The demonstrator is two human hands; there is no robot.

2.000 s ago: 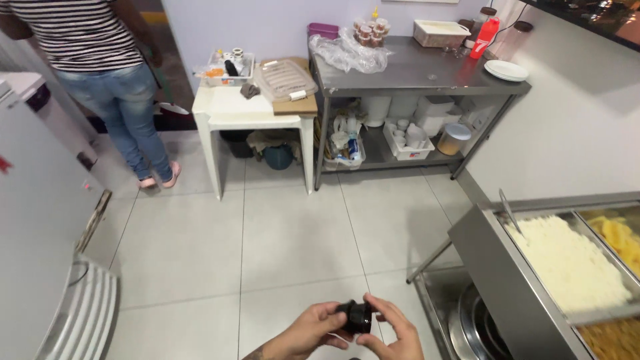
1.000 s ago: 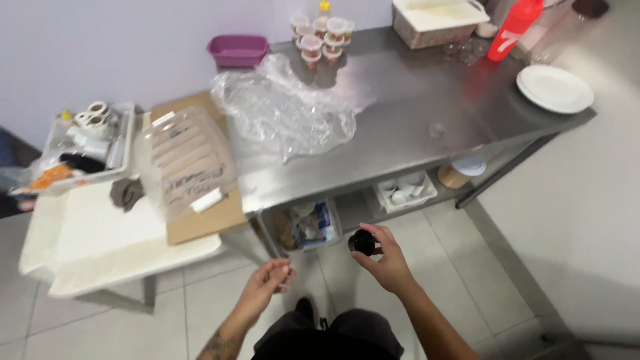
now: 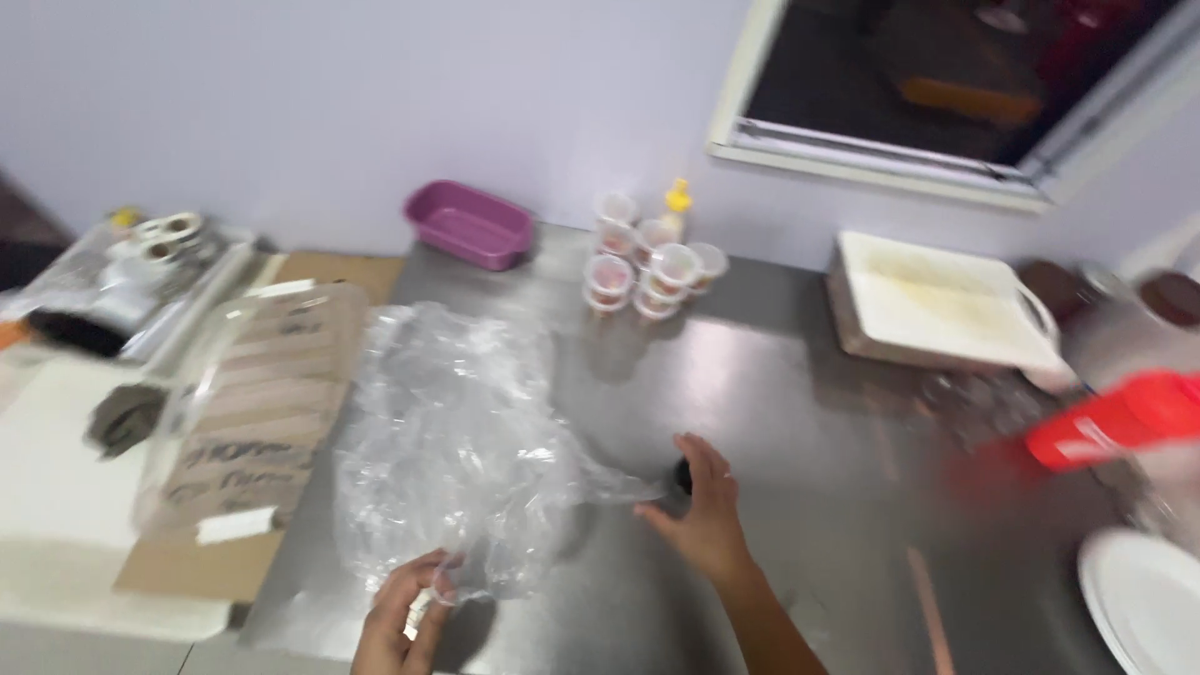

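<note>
My right hand [image 3: 703, 511] is above the stainless steel table [image 3: 750, 412], its fingers around a small black object [image 3: 684, 475], partly hidden by them. It touches or lies close to the trailing tip of a crumpled clear plastic bag [image 3: 459, 441]. At the bag's lower edge, my left hand [image 3: 408, 605] has thumb and fingers on a small clear plastic piece [image 3: 457, 581], perhaps a cup or lid; blur hides its exact form. Several small lidded plastic cups [image 3: 656, 267] with reddish contents stand stacked near the wall.
A purple plastic tub [image 3: 469, 225] and a yellow-capped bottle [image 3: 677, 202] stand at the back. Rightward are a white-lidded container [image 3: 947, 305], a red bottle [image 3: 1116, 422] and white plates [image 3: 1144, 600]. Left are a cardboard sheet [image 3: 178, 567] under a clear plastic container and a tray of rolls [image 3: 187, 309].
The view has moved in close over the steel table. My hands, over the floor before, are now over the table; my left hand, empty a second ago, is at a clear plastic piece.
</note>
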